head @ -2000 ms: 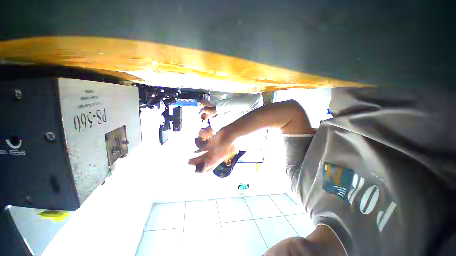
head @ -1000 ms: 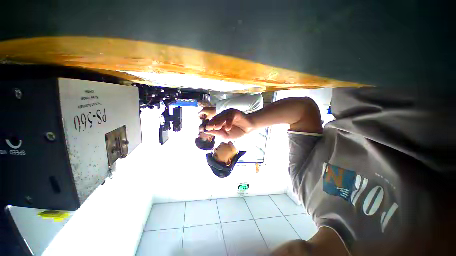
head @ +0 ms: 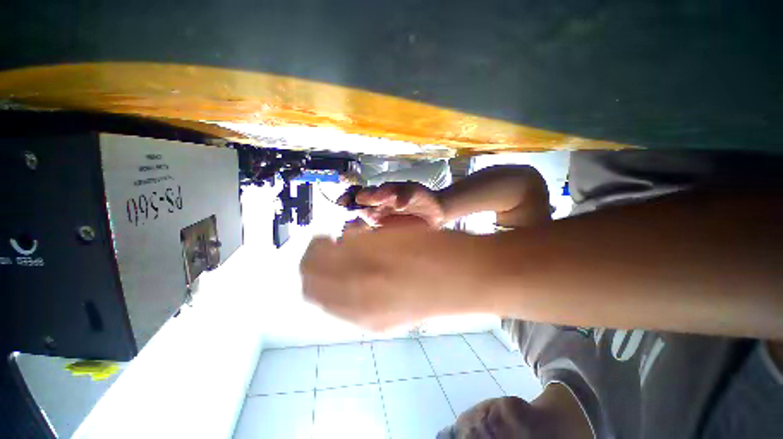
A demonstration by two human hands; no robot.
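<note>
The view is upside down. My left hand (head: 402, 201) is near the middle, its arm reaching in from the right; thumb and fingers pinch a small dark part (head: 352, 199). My right hand (head: 369, 276) is nearer the camera and blurred, its forearm crossing from the right edge. Its fingers look curled, and it partly overlaps my left hand in the picture. Whether the right hand holds anything, or touches the left or the part, cannot be told.
The white and black feeder box (head: 163, 201), marked PS-560, stands at the left. Dark items (head: 296, 206) stand beyond it. The yellow-orange pad (head: 283, 96) and a dark green surface (head: 481, 69) span the top. A grey shirt (head: 652, 360) and part of a head are at lower right.
My right hand and forearm have come in from the right. My left hand moved up in the picture from two seconds ago, and its fingers are pinched. The people behind are now mostly covered.
</note>
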